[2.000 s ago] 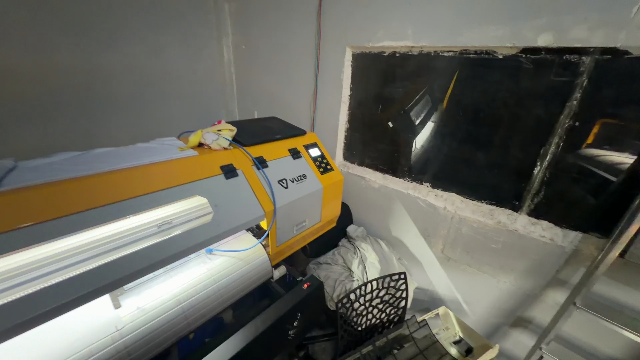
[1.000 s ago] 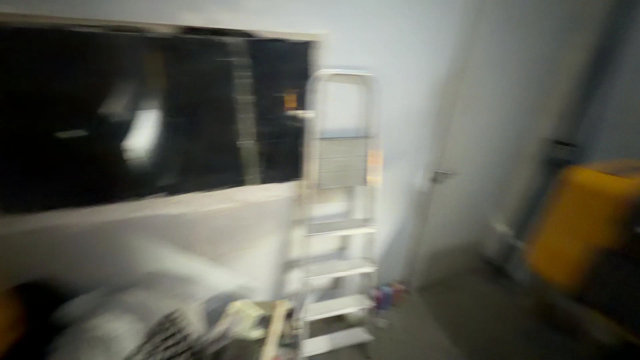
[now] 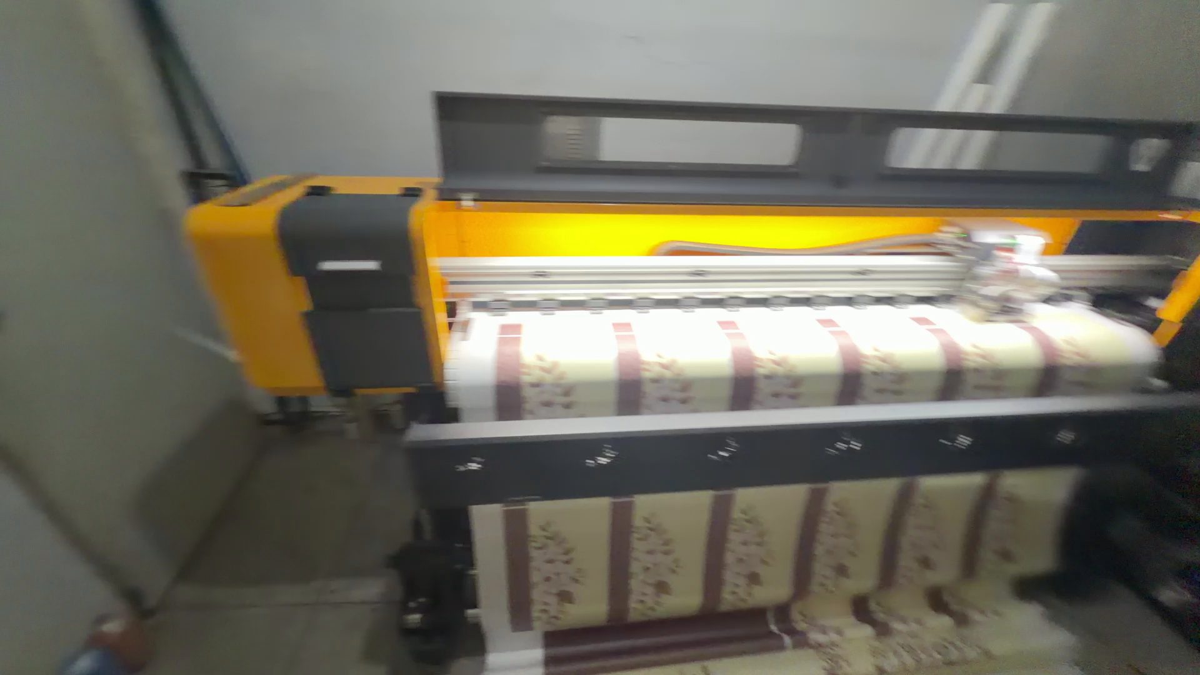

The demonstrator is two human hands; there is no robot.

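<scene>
Neither of my hands is in view. A wide-format printer with an orange end housing (image 3: 234,291) stands before me, its dark lid (image 3: 844,150) raised. The print carriage (image 3: 1008,272) is toward the right end of the metal rail (image 3: 694,277). Printed material (image 3: 694,370) with cream ground, maroon stripes and a leafy pattern lies over the platen, passes behind a dark front bar (image 3: 750,455) and hangs below it (image 3: 759,553). Its lower part gathers in folds near the floor. The picture is blurred.
A pale wall (image 3: 75,281) runs along the left, with a tiled floor (image 3: 291,534) between it and the printer. Blurred red and blue objects (image 3: 108,647) sit at the bottom left corner. Long white strips (image 3: 994,84) lean at the back wall on the right.
The view has swung far to the right, from another yellow and grey printer, past a dark window and a stepladder, to this printer.
</scene>
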